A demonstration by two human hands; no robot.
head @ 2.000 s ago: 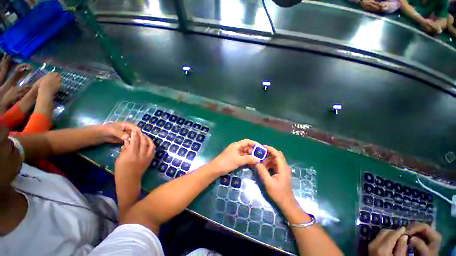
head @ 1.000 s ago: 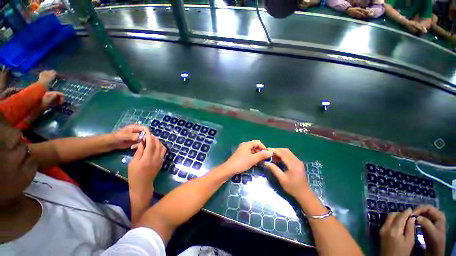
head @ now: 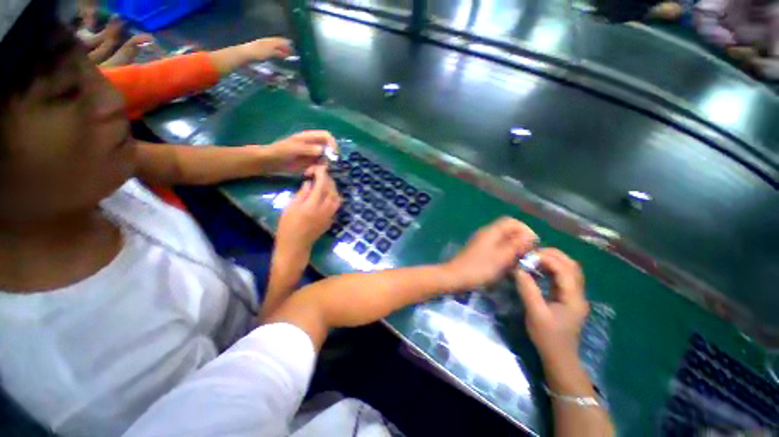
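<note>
A small pale square unit (head: 530,262) is pinched between the fingertips of both my hands, above the green bench. My left hand (head: 497,253) reaches in from the left and holds it from the left side. My right hand (head: 555,294), with a bracelet at the wrist, holds it from the right. The picture is blurred, so the unit's face cannot be made out. A clear blister tray (head: 461,346) lies below my hands, shiny with glare, its upper part partly hidden by my forearm and hands.
A person in white sits at left, holding a small piece over a tray of black pieces (head: 384,201). Another such tray (head: 726,384) is at lower right. Several small units lie on the conveyor belt (head: 589,162). A green post (head: 305,55) stands at upper left.
The view has swung left, so the bench and hands appear further right and the neighbour larger. The unit's dark face, seen earliest, no longer shows. Both my hands still hold it.
</note>
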